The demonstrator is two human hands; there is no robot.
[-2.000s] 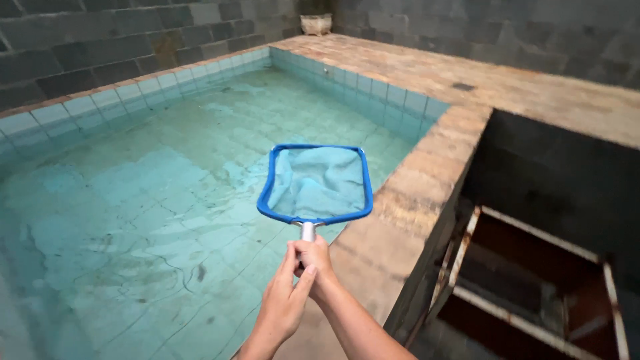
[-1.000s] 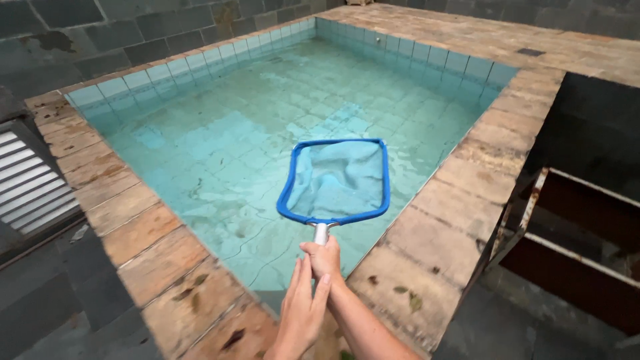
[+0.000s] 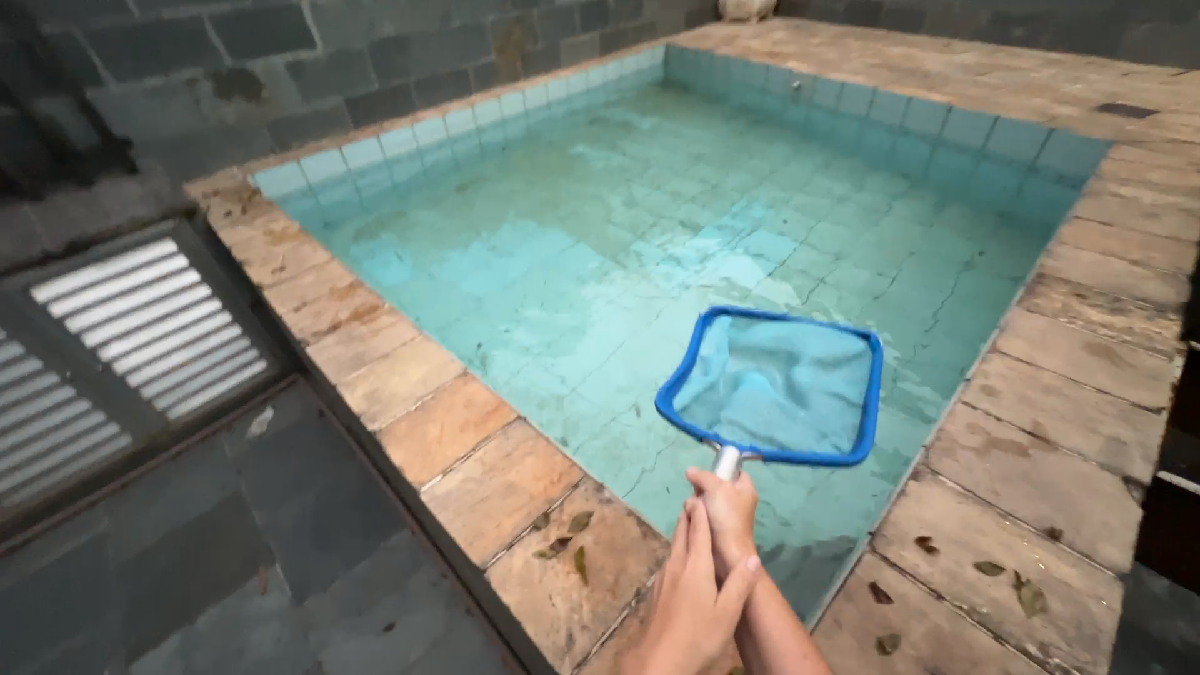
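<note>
A pool skimmer net with a blue frame and pale mesh (image 3: 778, 384) is held out over the near corner of the pool water (image 3: 581, 281). My right hand (image 3: 729, 511) grips its short metal handle just below the frame. Behind it, my left hand (image 3: 694, 586) rests against the right hand and wrist, its fingers extended and the thumb apart. Whether the left palm also touches the handle is hidden.
Stone coping (image 3: 469, 427) surrounds the tiled pool, with dry leaves (image 3: 1027, 592) on it near the corner. At left are louvred metal doors (image 3: 150, 323) beside a lower dark slate floor (image 3: 309, 553). A dark block wall (image 3: 375, 75) stands behind; a pot (image 3: 747, 9) sits at the far corner.
The view has swung left, bringing the near corner and the louvred doors into sight. The net stays held ahead of my hands, now over the water near that corner.
</note>
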